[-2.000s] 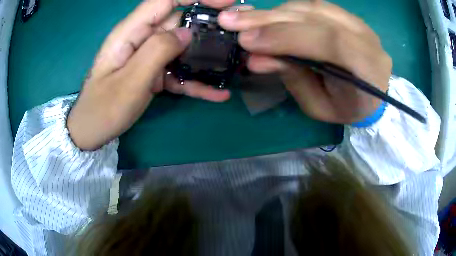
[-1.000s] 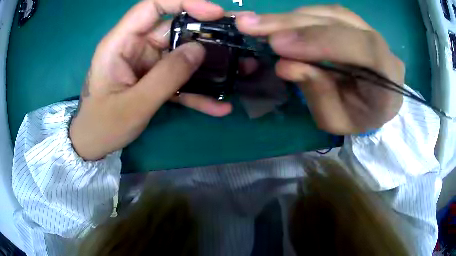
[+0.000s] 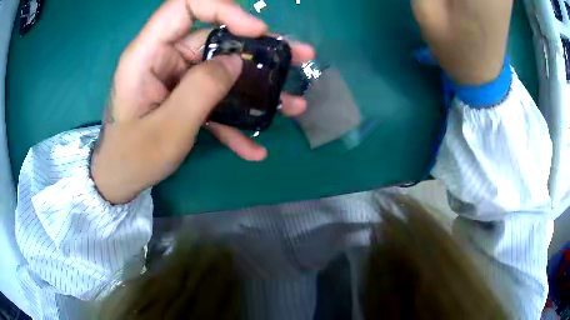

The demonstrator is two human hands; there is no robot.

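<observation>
My left hand (image 3: 178,94) holds a black rounded-square watch housing (image 3: 253,84) tilted above the green mat, with the thumb on its inner face near the top and fingers around its sides. My right hand (image 3: 465,37) is at the upper right, cut off by the top edge; its fingers are out of the picture, and no tweezers show. A grey-brown adhesive sheet (image 3: 332,111) on clear film lies on the mat right of the housing, with a shiny end (image 3: 309,70) at its top.
Small white bits (image 3: 259,5) lie on the green mat (image 3: 250,181) near the top edge. A black unit (image 3: 29,14) is at the upper left. A white tray (image 3: 550,81) with black units stands at the right. A blue wrist strap (image 3: 484,92) is on my right wrist.
My right hand has moved from the housing up and right, partly out of the picture, and the tweezers have left view. The adhesive sheet is uncovered. The left hand still holds the housing, shifted slightly left.
</observation>
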